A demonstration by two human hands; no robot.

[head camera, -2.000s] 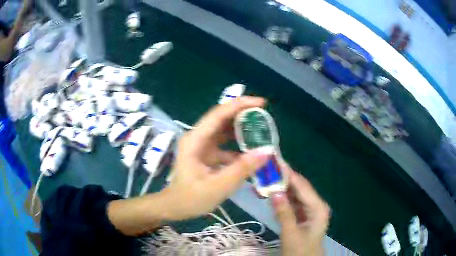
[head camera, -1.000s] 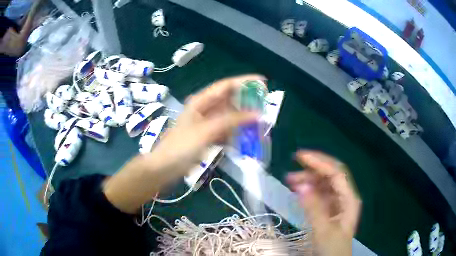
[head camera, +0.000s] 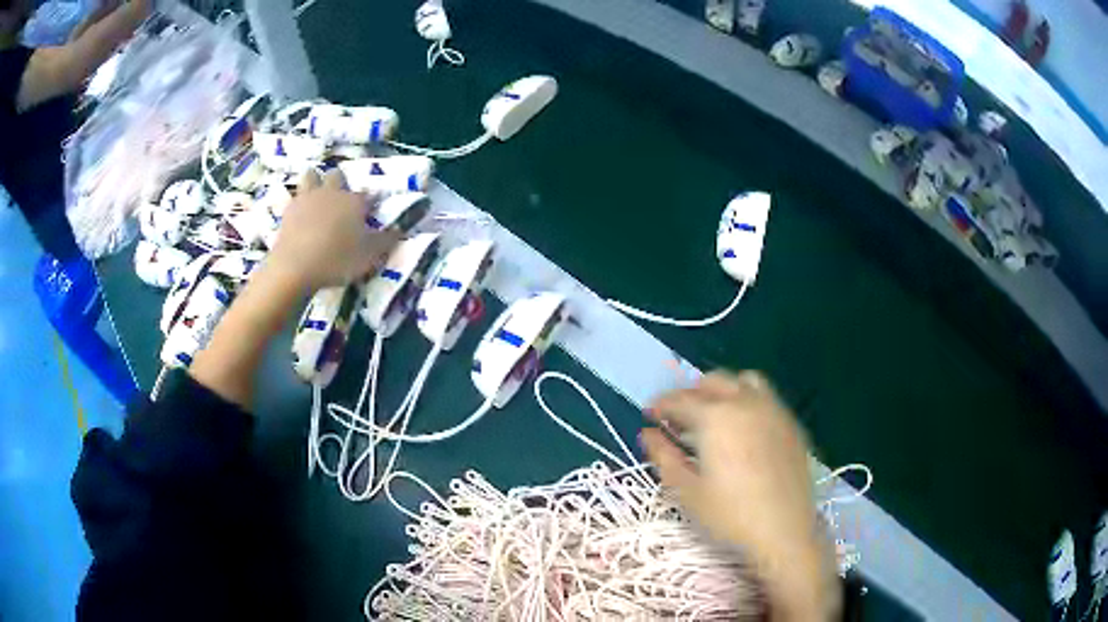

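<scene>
My left hand (head camera: 326, 241) reaches over the pile of white housings (head camera: 249, 213) at the left, fingertips among the shells; whether it grips one cannot be told. My right hand (head camera: 735, 468) is held over the right part of the heap of pinkish-white cords (head camera: 547, 547), fingers partly bent and apart, with nothing seen in it. Several open white shells with blue marks stand on edge in a row beside my left hand; the nearest shell (head camera: 513, 349) trails a looped cord towards the heap.
White units with cords lie on the green belt (head camera: 608, 158), one unit (head camera: 744, 236) right of centre. A grey rail (head camera: 620, 352) divides bench and belt. Across are a blue basket (head camera: 902, 67) and more shells (head camera: 972, 194). A clear bag (head camera: 152, 134) and another person's arm (head camera: 79, 61) are at far left.
The open housing with green board and blue battery is no longer in my hands. My left hand has moved left to the pile. The view has shifted, and my right hand is over the cords.
</scene>
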